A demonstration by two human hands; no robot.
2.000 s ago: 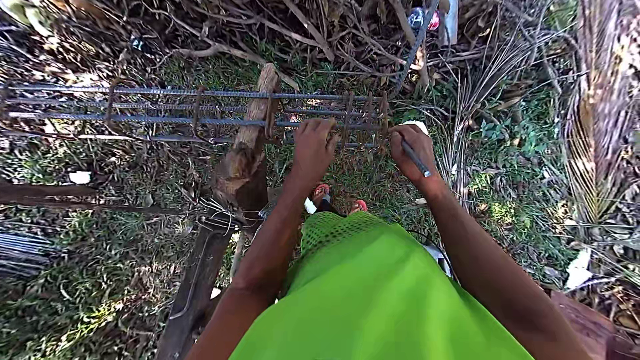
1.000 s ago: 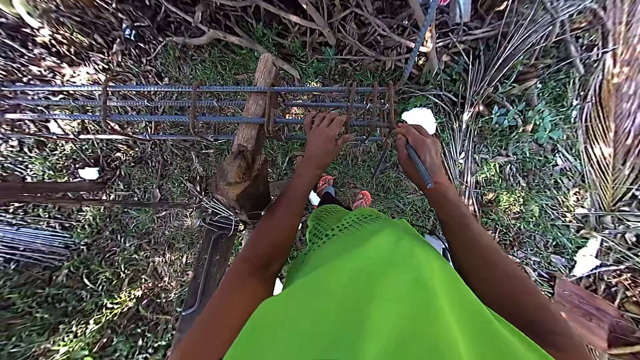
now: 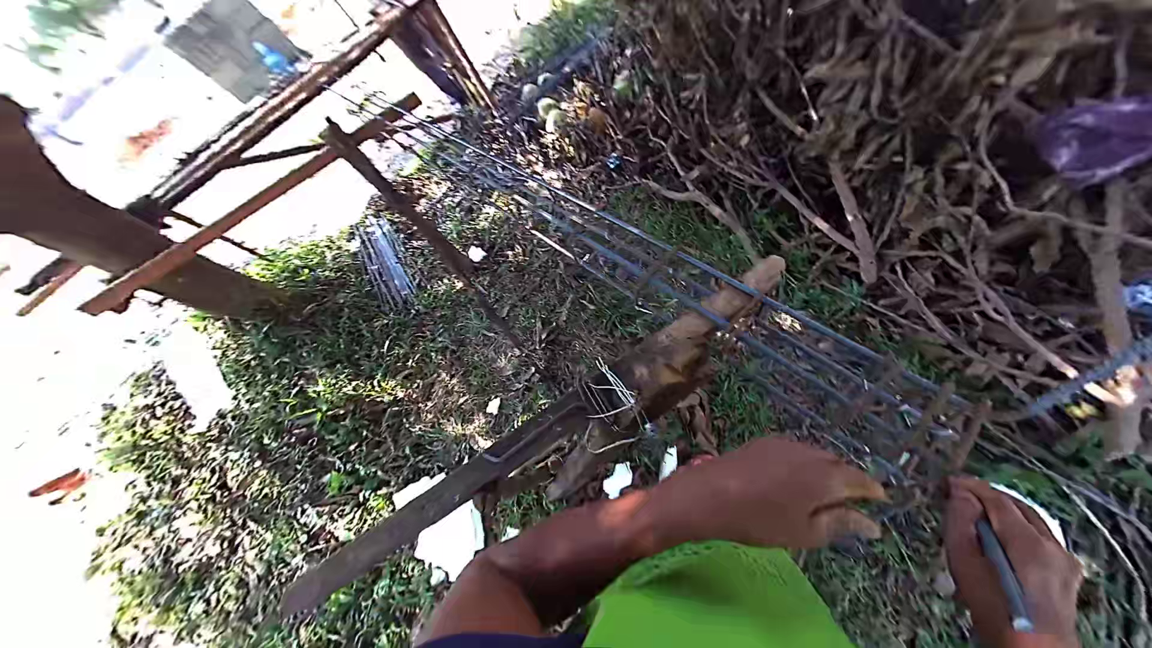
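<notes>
A cage of long steel reinforcing bars (image 3: 621, 236) with rusty stirrups (image 3: 967, 432) near its close end runs diagonally across the view and rests on a forked log (image 3: 684, 346). My left hand (image 3: 783, 493) is beside the lower side of the bars, fingers pointing right; whether it touches or grips a bar is not clear. At the cage's end, my right hand (image 3: 1012, 558) is closed around a grey metal rod tool (image 3: 1003, 576), whose rear end sticks out toward my wrist. The tool's tip is hidden.
A bundle of thin wire (image 3: 612, 396) hangs on the log above a wooden plank (image 3: 432, 522). More thin rods (image 3: 385, 261) lie on the grass. A pole frame (image 3: 261, 193) and a tree trunk (image 3: 117, 238) stand at the left. Dry branches (image 3: 846, 216) fill the upper right.
The view has swung far to the left and up, bringing in the pole frame and tree trunk. My right hand still holds the rod tool at the cage's end.
</notes>
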